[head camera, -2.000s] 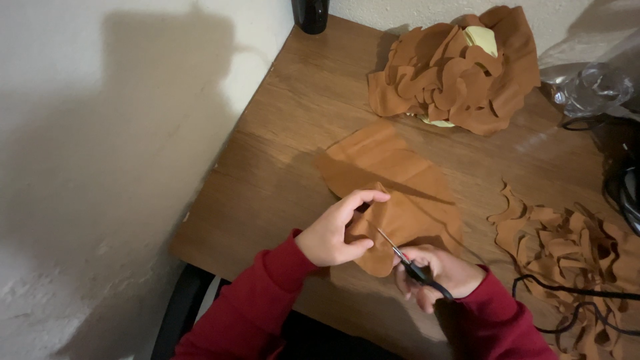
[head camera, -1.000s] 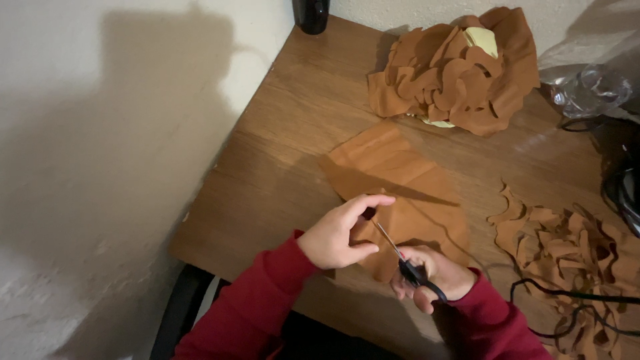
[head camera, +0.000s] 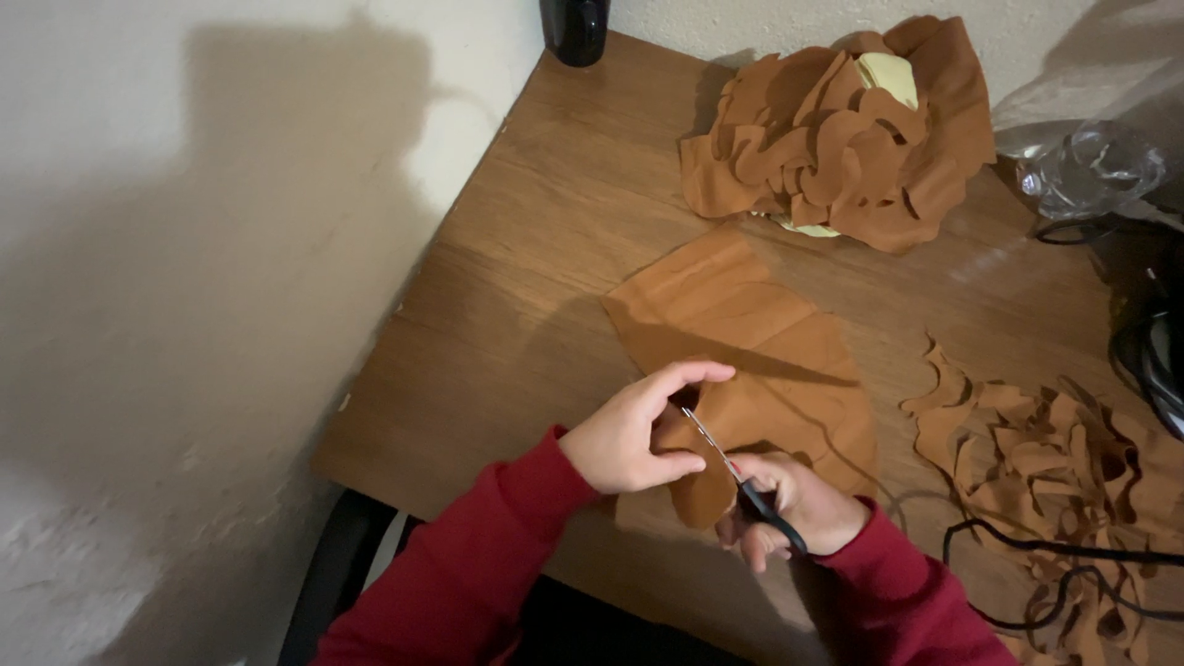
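A sheet of brown fabric or thin leather (head camera: 758, 342) lies on the wooden table, its near part lifted between my hands. My left hand (head camera: 638, 430) is at its left edge, thumb and forefinger spread around a dark gap at the material; whether it grips the edge is hard to tell. In my right hand (head camera: 795, 509) are black-handled scissors (head camera: 760, 509), their metal blades pointing up and left toward my left palm, against the material. The blades look nearly closed. A rounded flap of the material hangs between the two hands.
A heap of cut brown pieces with pale yellow material (head camera: 832, 148) lies at the back. Thin brown scraps (head camera: 1045, 462) are piled at the right, crossed by a black cord (head camera: 1064, 548). Clear plastic (head camera: 1091, 171) and black cables (head camera: 1152, 356) are at the far right; a black container (head camera: 575, 32) stands at the back corner.
The near part of the brown sheet has shifted and folded differently between my hands. The scissors, more open two seconds ago, have their blades closer together.
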